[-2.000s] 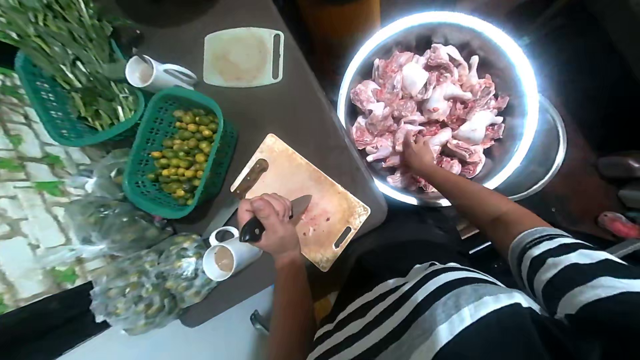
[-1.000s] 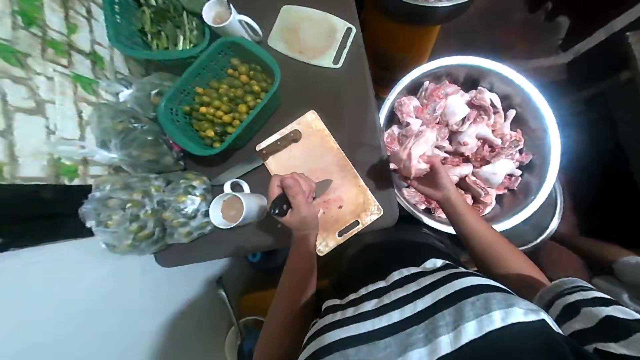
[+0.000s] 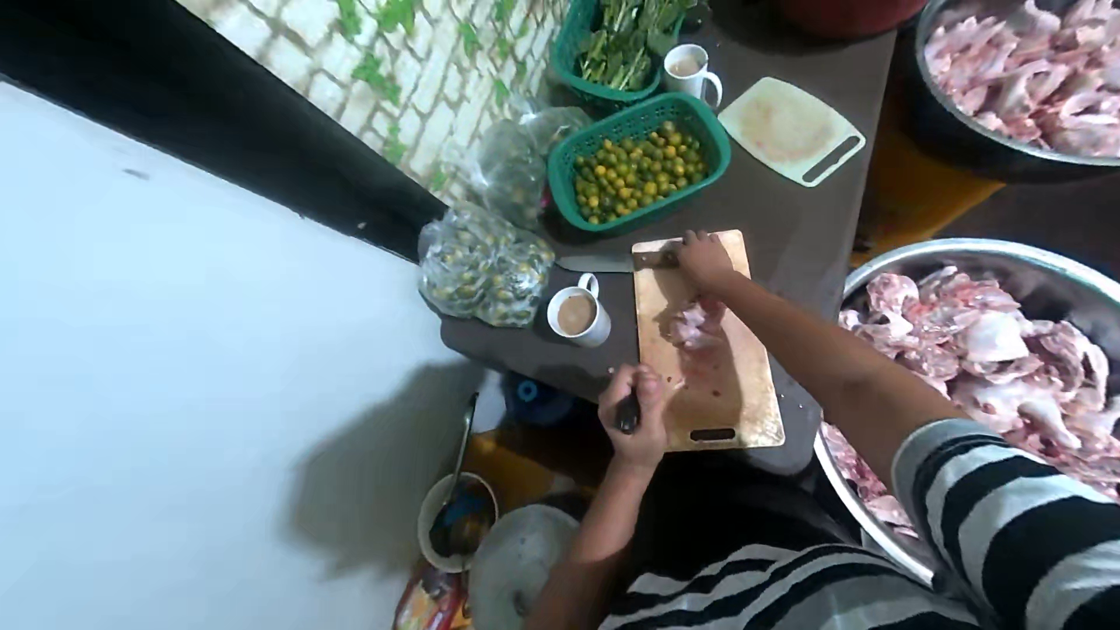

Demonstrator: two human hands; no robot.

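In the head view my left hand (image 3: 634, 411) is closed around a black knife handle (image 3: 627, 415) beside the near left edge of the wooden cutting board (image 3: 735, 385); its blade cannot be made out. My right hand (image 3: 703, 261) reaches across the board, its fingers at the end of the brown handle (image 3: 652, 260) of a second knife. Whether they grip that handle is unclear. That knife's blade (image 3: 597, 263) extends left past the board. A raw chicken piece (image 3: 696, 324) lies on the board, under and beside my right wrist. Raw chicken pieces (image 3: 997, 350) fill a steel basin (image 3: 989, 249) at right.
Left of the board stands a white mug (image 3: 593, 328) with a drink, near bagged green fruit (image 3: 486, 271). Beyond are a green basket (image 3: 713, 144) of small citrus, leafy greens (image 3: 626, 44), another mug (image 3: 691, 70) and a pale cutting board (image 3: 787, 131). Another chicken-filled pot (image 3: 927, 83) is top right.
My right hand has left the basin of chicken and moved over the board. A chicken piece now lies on the board. My left hand still holds the black-handled knife. The view has shifted.
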